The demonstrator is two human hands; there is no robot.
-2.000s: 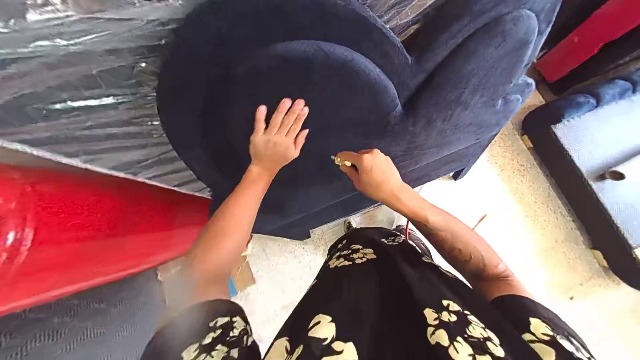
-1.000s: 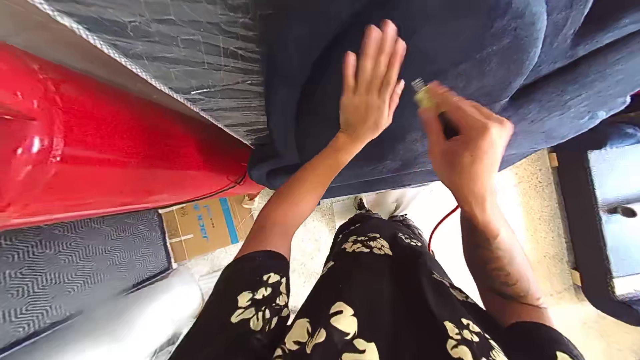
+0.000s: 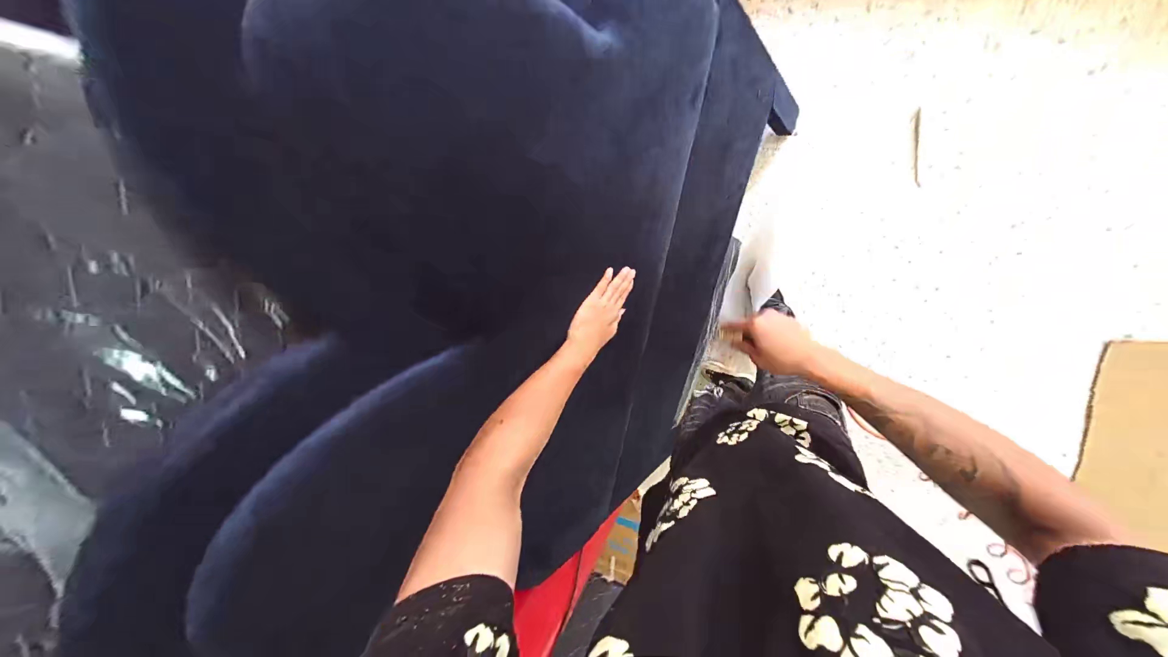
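A large dark-blue velvet-like upholstered sofa (image 3: 411,201) with rounded, curved parts fills the left and middle of the head view. My left hand (image 3: 602,308) lies flat on its fabric near the front seam, fingers extended and holding nothing. Off the sofa's lower front edge, above the floor and close to my legs, is my right hand (image 3: 771,339). Its fingers are curled and blurred, and whether something is between them cannot be made out.
Plastic-wrapped furniture (image 3: 119,319) stands at the left. A red surface (image 3: 552,602) and a cardboard box (image 3: 622,547) show at the bottom. The speckled floor (image 3: 958,228) extends right, with a coiled red hose (image 3: 1008,561) and a tan panel (image 3: 1127,438).
My right hand, over the sofa with a small brass-coloured object before, is now beside its front edge. My left hand rests nearer the front seam. The view has turned strongly.
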